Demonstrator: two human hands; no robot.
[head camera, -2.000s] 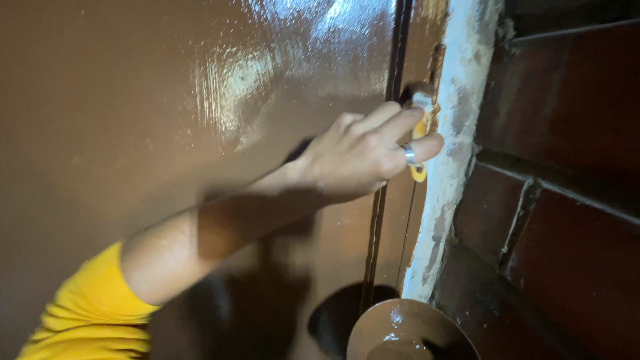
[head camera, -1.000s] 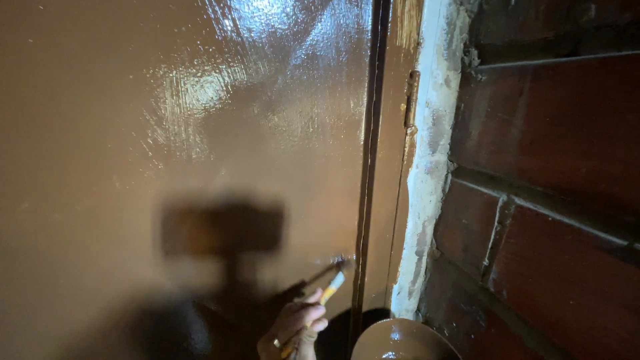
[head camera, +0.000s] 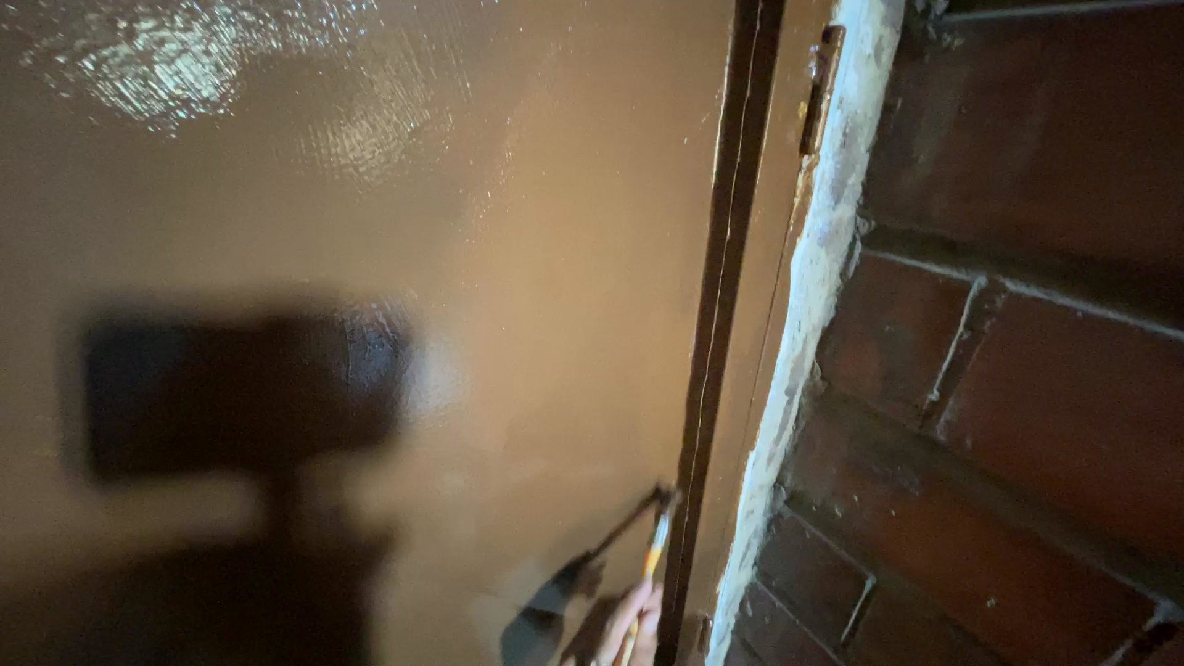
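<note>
My left hand (head camera: 634, 618), at the bottom edge right of centre, grips a slim paintbrush (head camera: 653, 555) by its orange-yellow handle. The brush points upward; its dark bristles are at the brown painted door panel (head camera: 555, 370), beside the dark vertical groove (head camera: 710, 370). Whether the bristles touch the surface cannot be told. Glossy, wet-looking streaks show at the panel's upper left. The wrist and most of the hand are cut off by the frame. My right hand is out of view.
Right of the groove is a brown frame strip (head camera: 751, 277) with a painted hinge (head camera: 821, 91). A rough whitish strip (head camera: 814, 268) borders the dark red brick wall (head camera: 1045, 388). Shadows (head camera: 250, 398) fall across the panel's lower left.
My left hand has moved down from beside the hinge to the groove's lower part, still gripping the brush. The brown paint container seen earlier at the bottom is out of view. The view has shifted.
</note>
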